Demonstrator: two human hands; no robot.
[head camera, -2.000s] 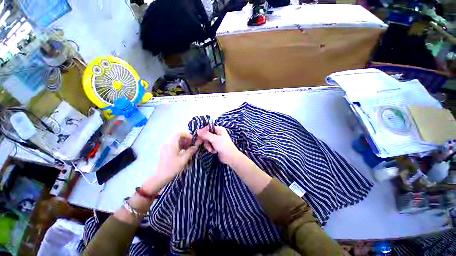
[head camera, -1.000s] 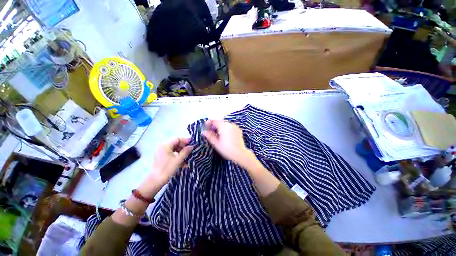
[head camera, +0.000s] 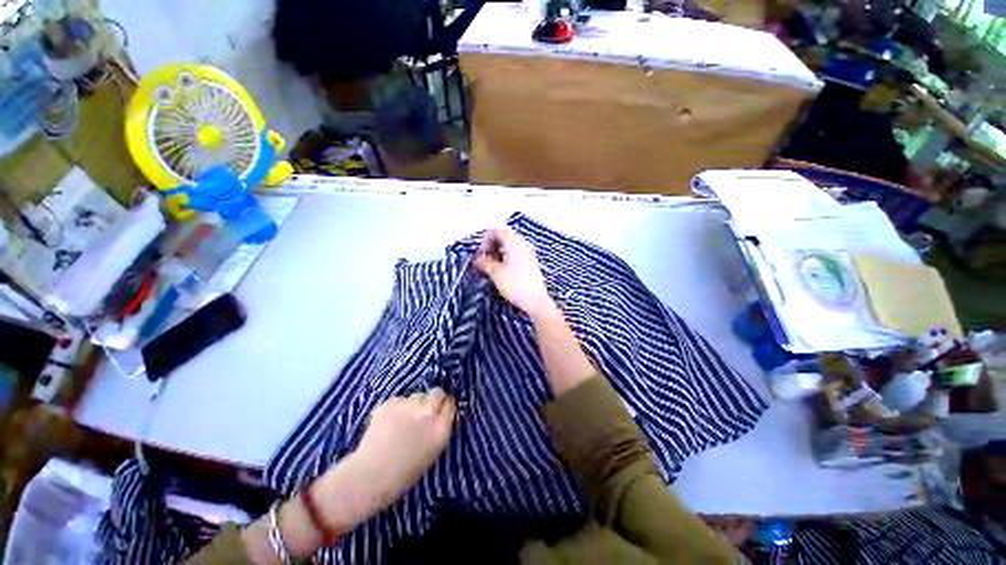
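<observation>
A dark navy and white striped shirt (head camera: 640, 342) lies bunched over the middle of the table and down its near edge. My right hand (head camera: 510, 268) pinches the cloth at the upper part of the shirt. My left hand (head camera: 410, 434) is closed on the cloth lower down, nearer to me. A strip of striped cloth runs between the two hands, fairly straight. Whether my right palm holds a tool is hidden.
A yellow-and-blue fan (head camera: 210, 138) and a black phone (head camera: 194, 336) are at the left. Papers (head camera: 811, 259), bottles and small boxes are at the right. A white bin (head camera: 50, 513) with striped cloth is low left. A brown-sided table (head camera: 618, 127) stands opposite.
My left hand has moved down toward me and closed on the cloth. My right hand has moved slightly up and right. The shirt's left part is spread wider. The view has shifted.
</observation>
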